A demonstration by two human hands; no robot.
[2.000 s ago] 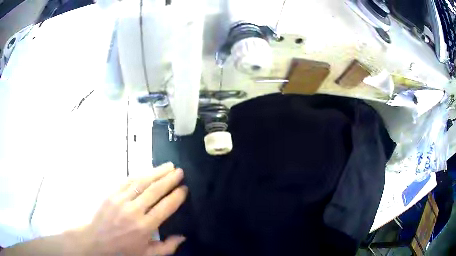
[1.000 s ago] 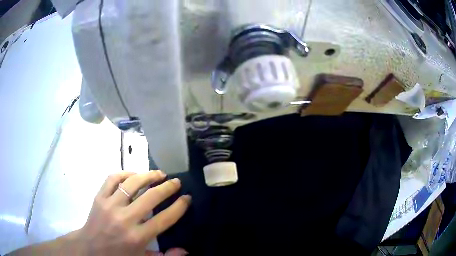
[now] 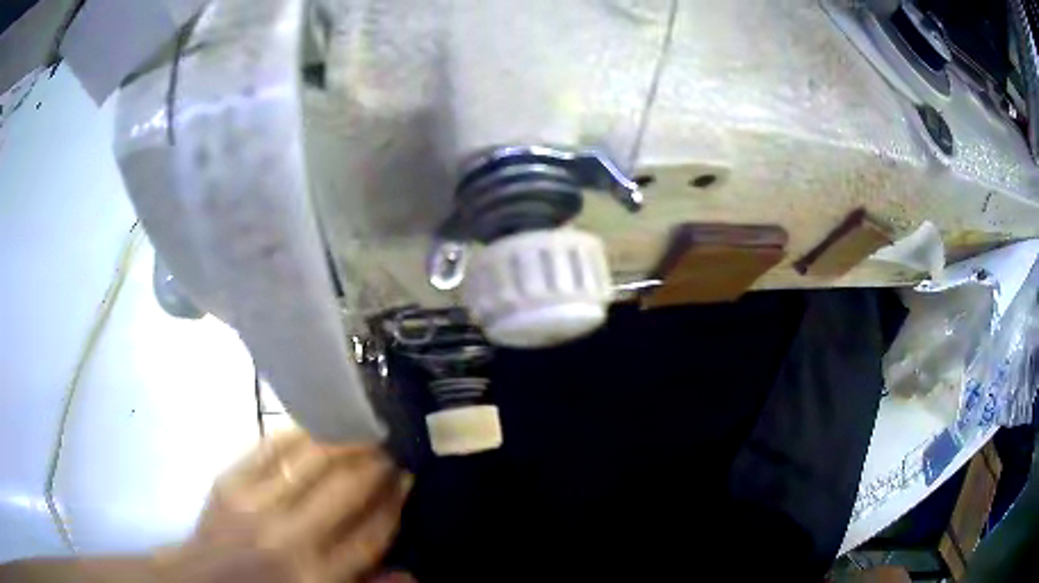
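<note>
The black garment [image 3: 638,456] lies under and to the right of the machine head [image 3: 547,68]. The curved whitish guard [image 3: 245,228] hides the needle and presser foot. The small cream tension knob [image 3: 464,429] stands over the cloth. My left hand [image 3: 308,507] is blurred at the garment's left edge, just below the guard's lower end. Its fingers look bent and close together, with their tips on or at the dark cloth. Whether they pinch it cannot be told. My right hand is not in view.
The large white ribbed knob [image 3: 541,285] sticks out from the head. Brown patches [image 3: 718,264] are on its side. The white table [image 3: 137,456] spreads left, with a thin strip [image 3: 80,387] across it. A clear plastic bag [image 3: 951,342] and blue-white card [image 3: 937,456] are at right.
The view has moved closer to the machine head, and the guard now covers the foot area. My left hand has gone from spread flat on the cloth edge to bent fingers.
</note>
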